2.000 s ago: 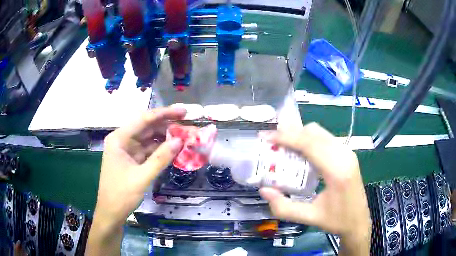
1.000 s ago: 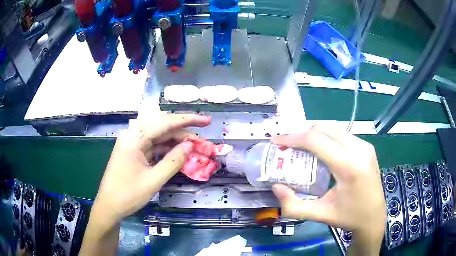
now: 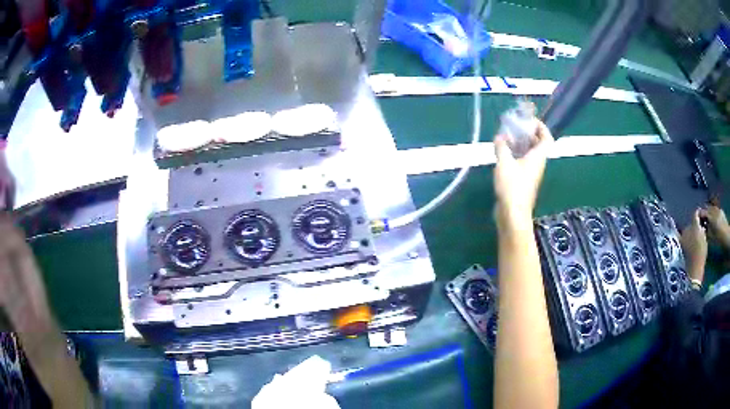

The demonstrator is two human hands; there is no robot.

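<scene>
The three-round panel (image 3: 254,237) lies flat on the dispensing machine's fixture (image 3: 276,295), its three rings facing up. My right hand (image 3: 522,172) is to the right of the machine, its fingers around the clear solvent bottle (image 3: 520,128), which is blurred. My left hand (image 3: 11,240) is blurred and cut off by the left edge; whether it holds anything cannot be told. The pink cloth cannot be made out. Red-filled syringes (image 3: 160,52) in blue holders (image 3: 238,44) hang behind the fixture, above three white drip pads (image 3: 244,126).
Rows of panels (image 3: 608,272) stand at the right, one loose panel (image 3: 479,299) beside the machine. A blue bin (image 3: 424,36), thin hose (image 3: 475,120) and grey post (image 3: 596,68) are behind. A white wipe (image 3: 298,387) lies in front. Another person's hands (image 3: 704,232) are far right.
The view has turned right. My right hand has carried the bottle away from the fixture to the right. My left hand has moved off to the left edge. The panel is now uncovered.
</scene>
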